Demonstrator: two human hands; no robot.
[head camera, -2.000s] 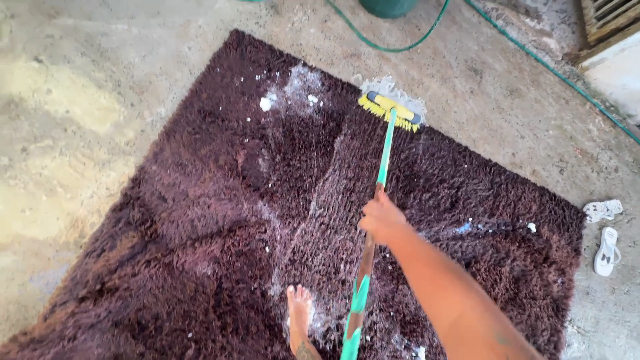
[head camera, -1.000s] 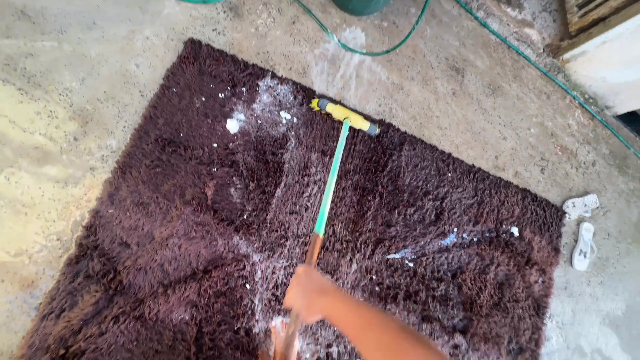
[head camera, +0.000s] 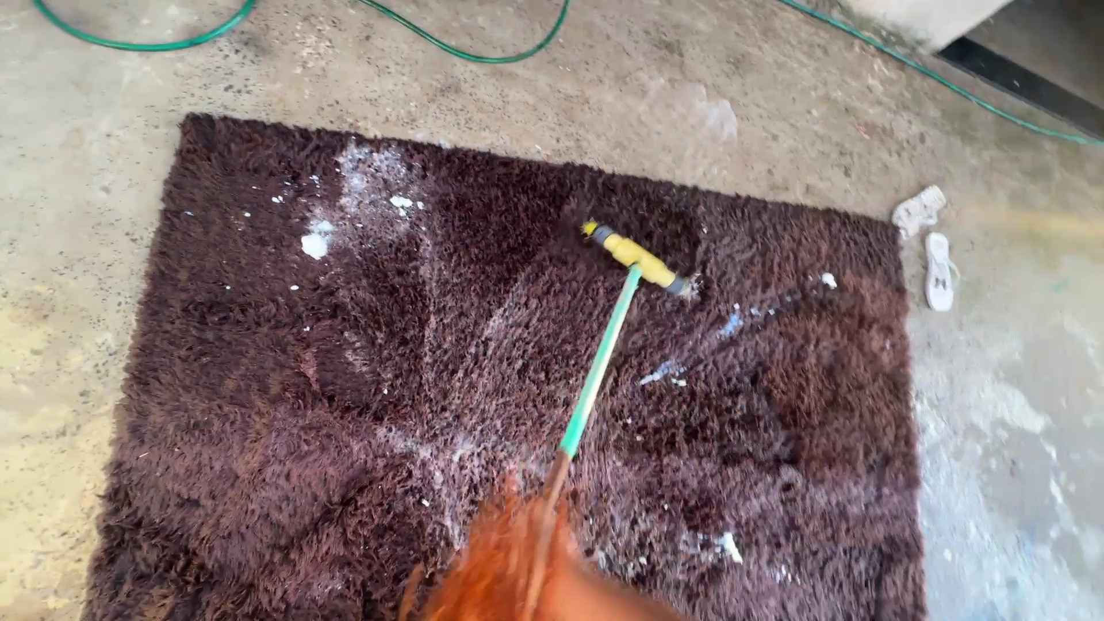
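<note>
A long-handled scrubbing brush with a yellow head (head camera: 640, 260) and grey ends rests on a wet, dark brown shaggy rug (head camera: 500, 224), right of the middle of the view. Its green and brown handle (head camera: 595, 379) slants down toward the bottom edge. There my right hand (head camera: 539, 552), badly blurred, is wrapped around the handle's brown part, with the forearm coming from the lower right. White foam or powder (head camera: 316, 243) lies in clumps on the upper left of the rug, and bluish-white streaks (head camera: 731, 324) lie right of the brush. My left hand is out of view.
A green hose (head camera: 509, 59) curves over the concrete floor (head camera: 621, 95) behind the rug. Two white sandals, one a flip-flop (head camera: 939, 272) and the other beside it (head camera: 919, 210), lie off the rug's right edge. A pale wall base (head camera: 927, 17) stands at the upper right.
The brush head has come back from the rug's far edge onto the pile, and farther right along the rug. My right hand stays on the handle. The view has shifted.
</note>
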